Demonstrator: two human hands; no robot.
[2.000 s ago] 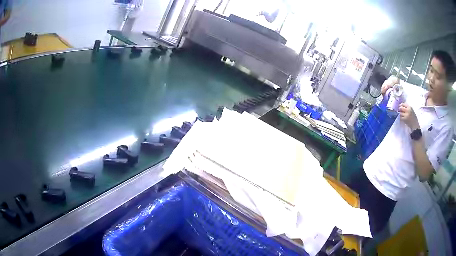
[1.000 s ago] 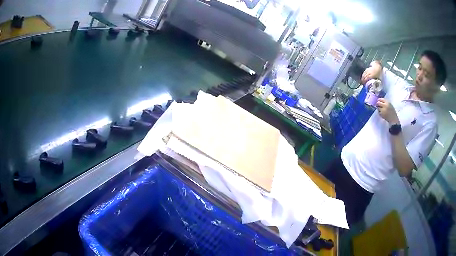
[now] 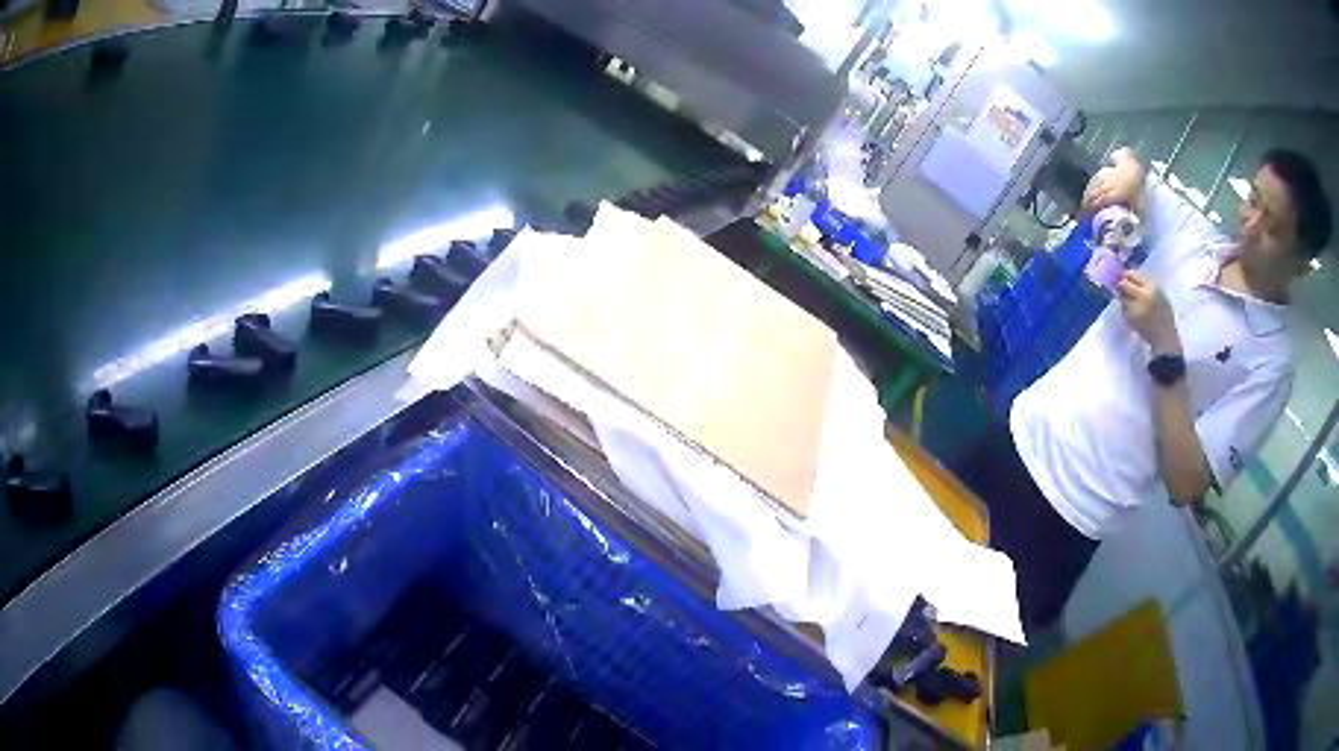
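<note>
No hand of mine shows clearly. A blurred dark shape sits at the bottom left edge, and I cannot tell what it is. The blue crate is nearest in front, with shiny clear film wrinkled over its rim. Inside it are dark parts in rows and a pale flat sheet at the bottom edge. Black plastic parts lie in a line along the near side of the green conveyor belt.
A silver side rail runs between belt and crate. Beyond the crate are cardboard sheets with white sheets draped around them. Loose black parts lie on a yellow surface. A person stands at right, holding a purple cup.
The view has shifted downward, showing more of the crate's inside, including rows of parts and a pale sheet. The person at right has brought the flask and the purple cup together.
</note>
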